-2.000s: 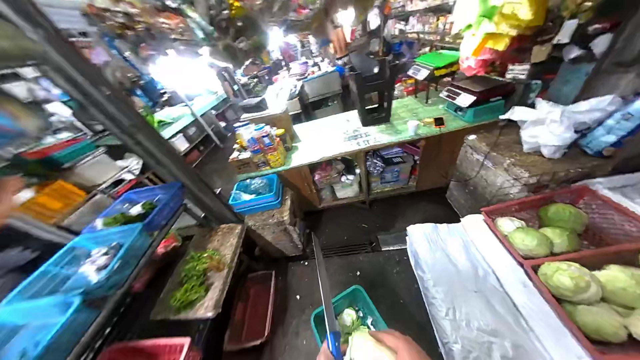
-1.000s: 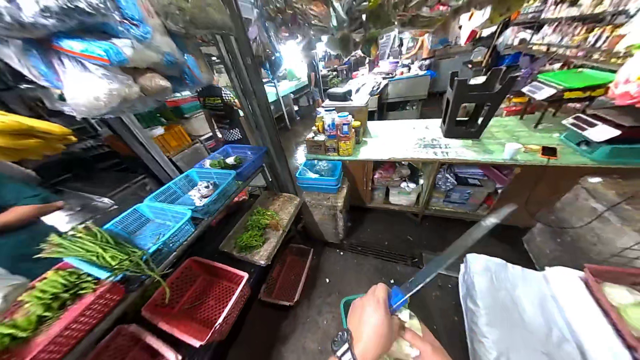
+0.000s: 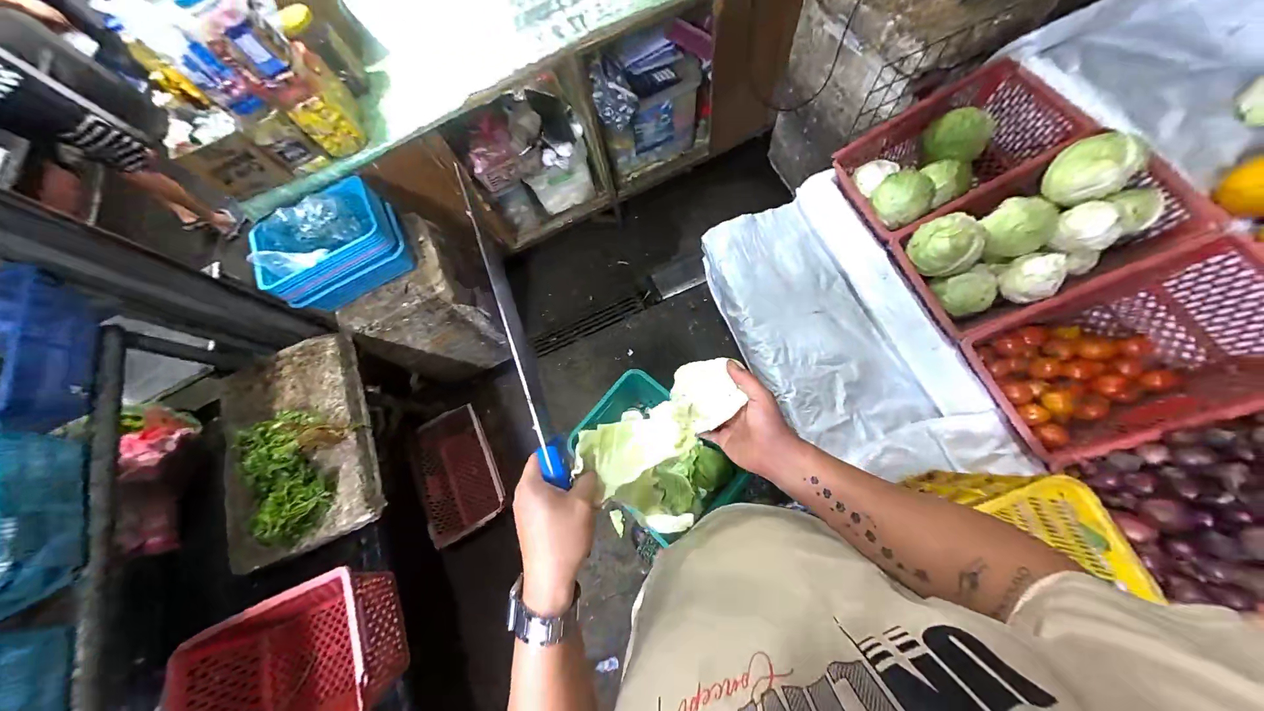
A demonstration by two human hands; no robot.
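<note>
My left hand (image 3: 555, 523), with a metal watch on its wrist, grips the blue handle of a long knife (image 3: 509, 326), whose blade points up and away. Its thumb is by loose pale leaves (image 3: 632, 456) hanging from a cabbage. In my right hand (image 3: 758, 427) is the pale head of the cabbage (image 3: 708, 393), held at its right side. Below both hands stands a green plastic basket (image 3: 620, 393) on the floor, with cabbage leaves and green pieces in it, partly hidden by the held leaves.
Red crates (image 3: 963, 331) at right hold cabbages (image 3: 1022, 227) and tomatoes (image 3: 1081, 370), with red onions (image 3: 1185, 513) and a yellow basket (image 3: 1076, 523) nearer. Left are leafy greens (image 3: 281, 479) on a worn slab and red baskets (image 3: 286, 652). Blue trays (image 3: 331, 247) sit beside the counter.
The view has swung down and to the right. The knife, earlier pointing up to the right, now points up to the left. Loose leaves now hang between my hands.
</note>
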